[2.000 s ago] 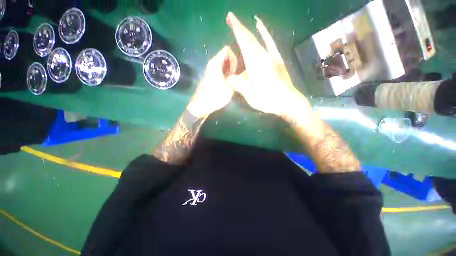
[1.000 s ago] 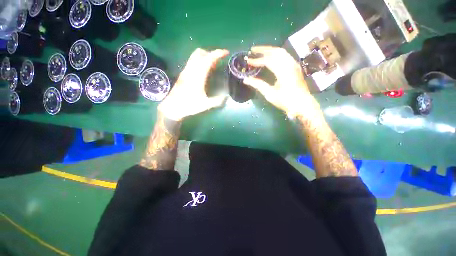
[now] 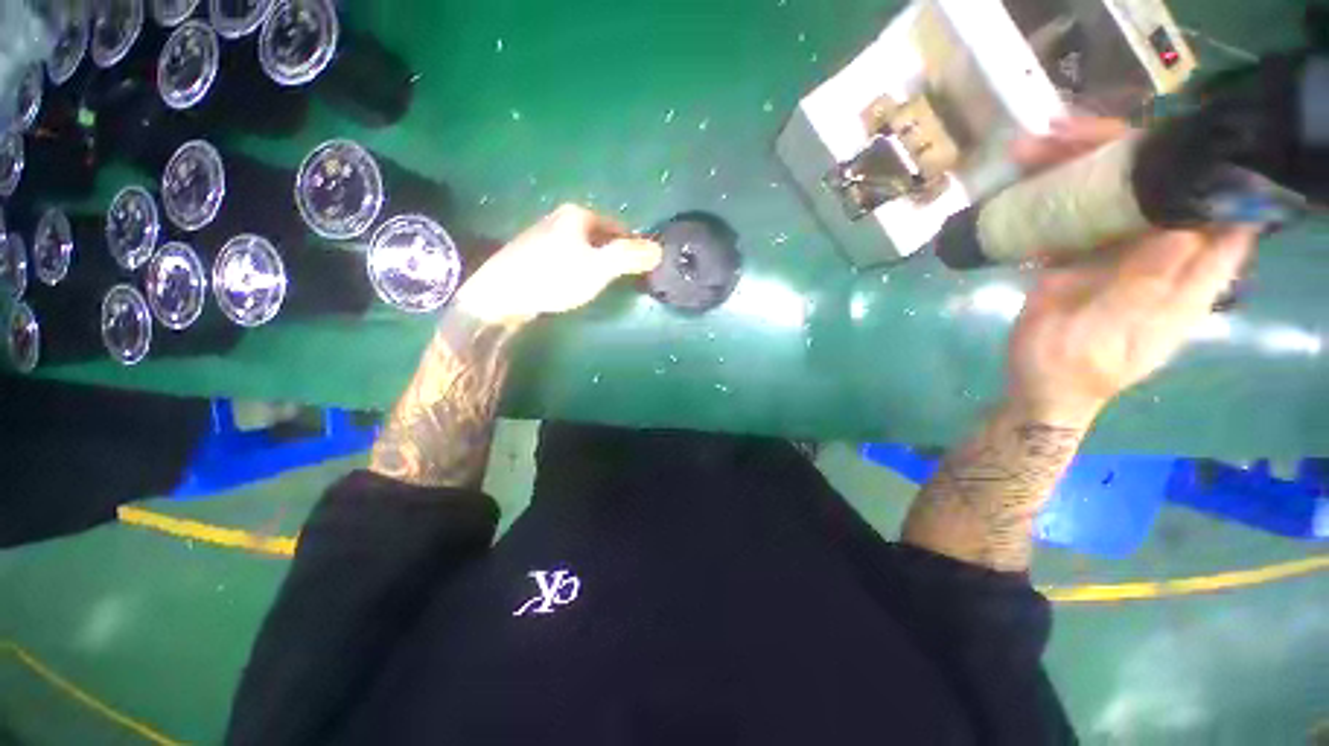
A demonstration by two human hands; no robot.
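A black cylindrical unit (image 3: 692, 264) stands on the green bench in front of me, its plain dark end up. My left hand (image 3: 561, 265) holds its left side with the fingertips. My right hand (image 3: 1115, 299) is at the electric screwdriver (image 3: 1057, 203) on the right, around its pale wrapped grip from below and behind. The palm shows below the tool, and some fingers are hidden behind it. The screwdriver's nose points left, near the screw feeder. Its bit cannot be made out.
The white screw feeder (image 3: 933, 161) stands at the back right, with a small brown-metal mechanism at its front. Several black units with clear round faces (image 3: 414, 264) cluster at the left. Blue brackets (image 3: 1115, 503) show below the edge of the green bench (image 3: 627, 372).
The unit has been turned from its clear-rimmed face to its plain dark end. My right hand has left it and moved right to the screwdriver. My left hand has closed on the unit.
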